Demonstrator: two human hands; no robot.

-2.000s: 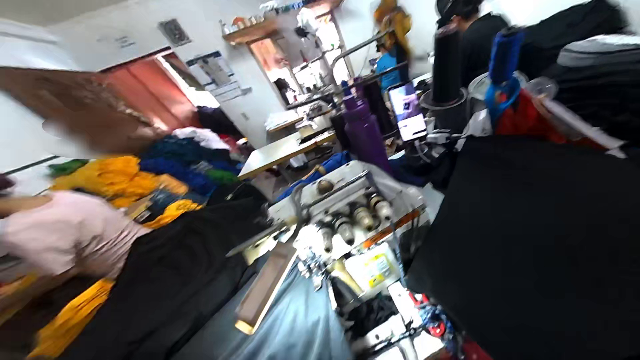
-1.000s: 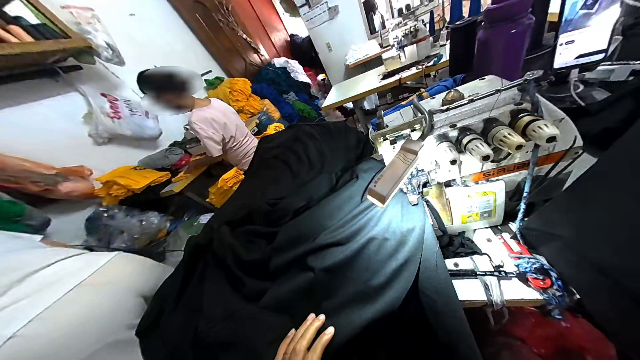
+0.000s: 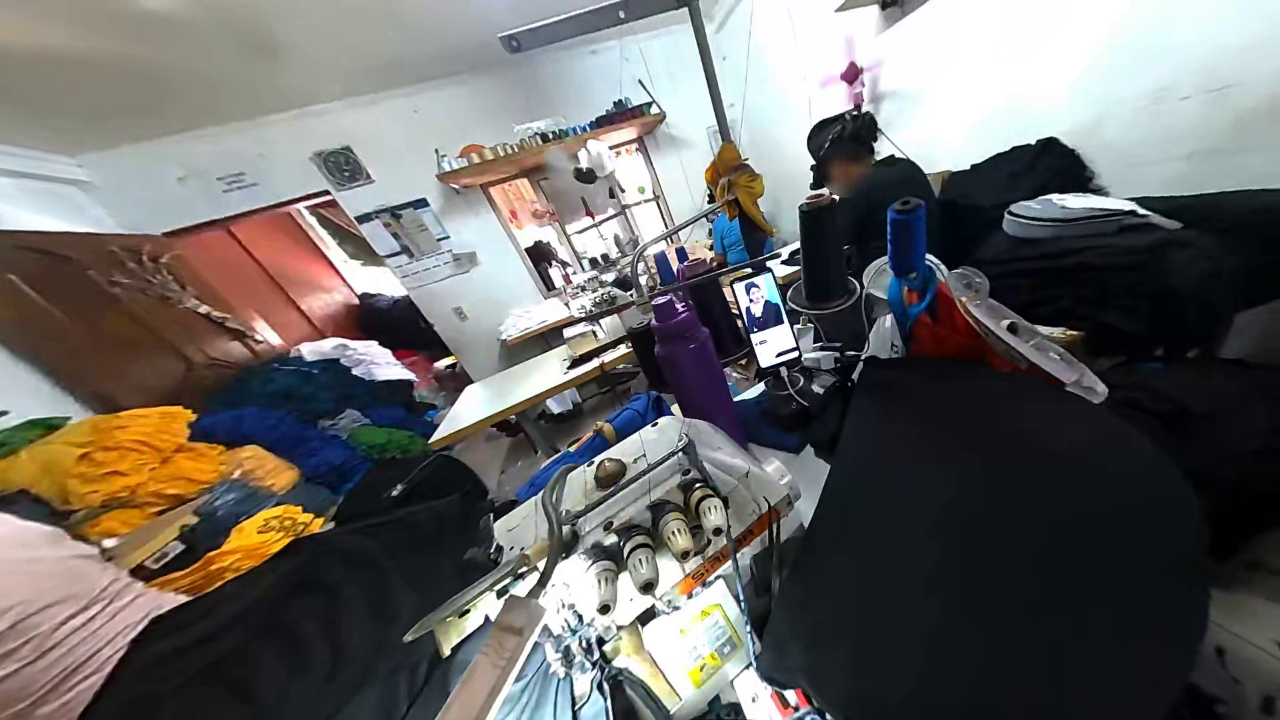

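Note:
Neither of my hands shows in the head view. A white overlock sewing machine (image 3: pixel 640 500) with several tension dials (image 3: pixel 655 545) stands at the lower middle. Black fabric (image 3: pixel 320 600) lies to its left, and a strip of grey-blue fabric (image 3: pixel 555 685) shows beneath it at the bottom edge. A flat brown bar (image 3: pixel 495 655) slants up in front of the machine. On the right is a large panel of black fabric (image 3: pixel 980 540). What my hands hold or touch is out of sight.
Behind the machine stand a purple bottle (image 3: pixel 695 365), a lit phone (image 3: pixel 766 318), and black (image 3: pixel 822 250) and blue (image 3: pixel 907 238) thread cones. A person in black (image 3: pixel 880 200) is at the back right; a pink-clad person (image 3: pixel 70 620) is at the left edge. Yellow garments (image 3: pixel 140 460) are piled left.
One second ago a hand lay on the grey-blue fabric at the bottom; it is out of view now. The view has swung up and to the right.

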